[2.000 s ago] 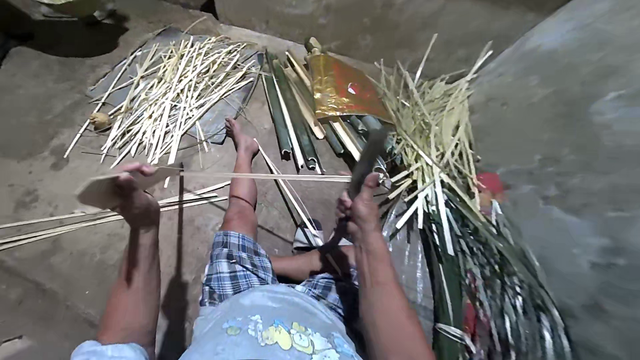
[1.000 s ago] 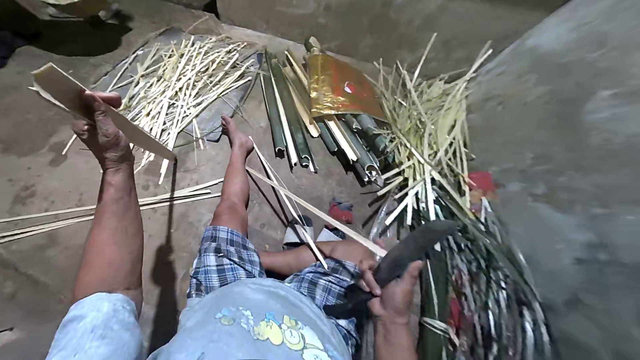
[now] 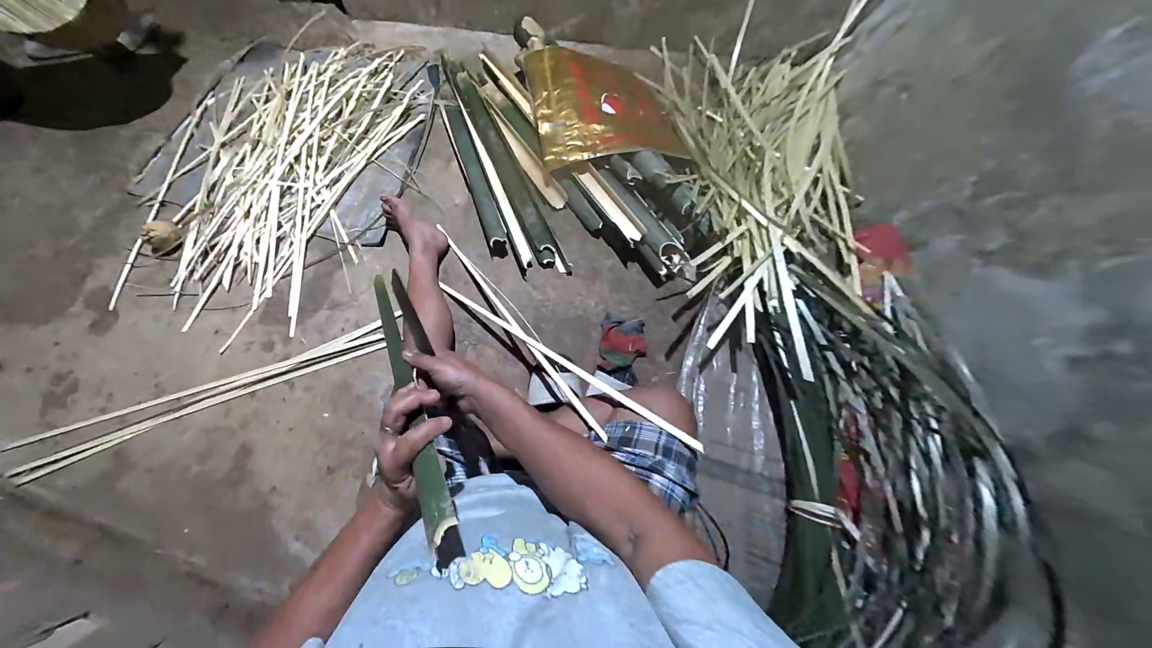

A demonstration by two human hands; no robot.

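Note:
My left hand (image 3: 409, 436) is closed around a split green bamboo piece (image 3: 432, 486), which stands lengthwise before my chest with its lower end against my shirt. Close beside it, my right hand (image 3: 445, 373) grips a dark-bladed knife (image 3: 411, 315); the blade points away from me, alongside the bamboo's upper part, and its handle is mostly hidden. Whether the blade touches the bamboo I cannot tell. Thin pale bamboo strips (image 3: 558, 355) lie across my bent leg, just right of my hands.
Pale strips (image 3: 288, 171) are heaped on a grey sheet at the upper left. Split green bamboo lengths (image 3: 513, 171) lie ahead, partly under a gold-and-red sheet (image 3: 594, 108). Long strips (image 3: 198, 396) rest on the floor at left. A tied bundle of green strips (image 3: 810, 513) stands by the right wall.
Both hands have come together in front of my chest. The left held a flat pale piece before and now holds the green bamboo. The knife has swung from the right to point away from me.

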